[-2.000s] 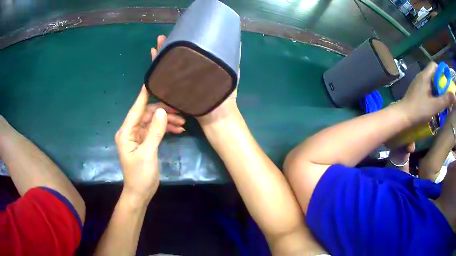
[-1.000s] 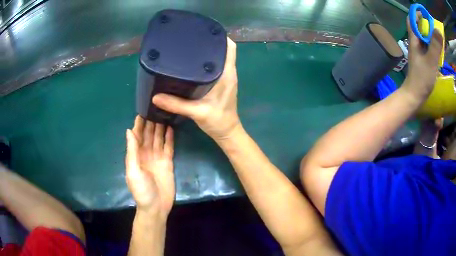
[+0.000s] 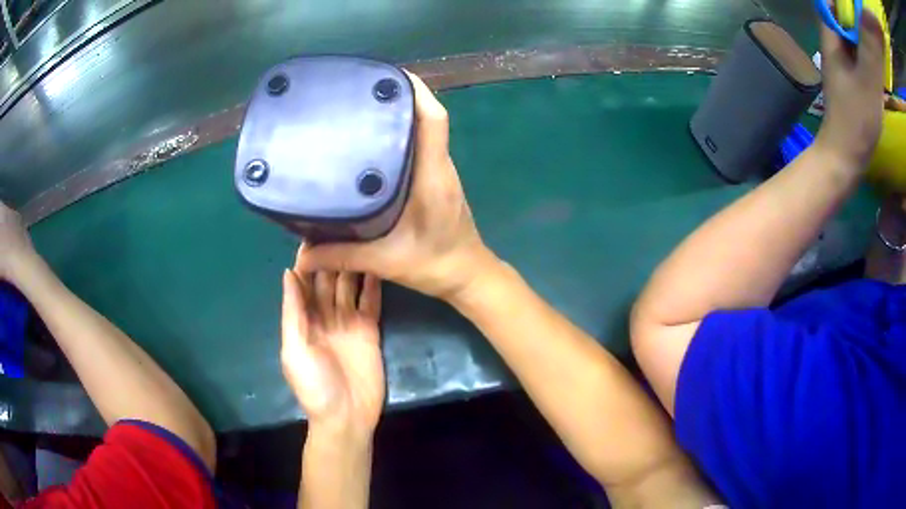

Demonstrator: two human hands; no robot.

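A loudspeaker unit (image 3: pixel 323 134) is held up over the green bench, its dark rounded-square base with round rubber feet facing me. My right hand (image 3: pixel 422 219) is shut around the speaker's side from the right, thumb across the near side below the base. My left hand (image 3: pixel 333 348) is palm up just below the speaker, fingers extended and their tips partly hidden under the right thumb and speaker; whether they touch it I cannot tell. The grille and the far end of the speaker are hidden.
A second grey speaker (image 3: pixel 752 104) stands tilted in view on the green bench (image 3: pixel 556 199) at the right, near a blue cloth (image 3: pixel 797 144). A neighbour's blue-sleeved arm (image 3: pixel 745 249) reaches in there. A red-sleeved arm (image 3: pixel 109 348) is at the left. A brown strip (image 3: pixel 517 62) borders the conveyor (image 3: pixel 417 25).
The speaker has turned from its brown-looking smooth end to its footed base, which now faces me more squarely. My right hand holds it from the side; my left hand stays palm up below.
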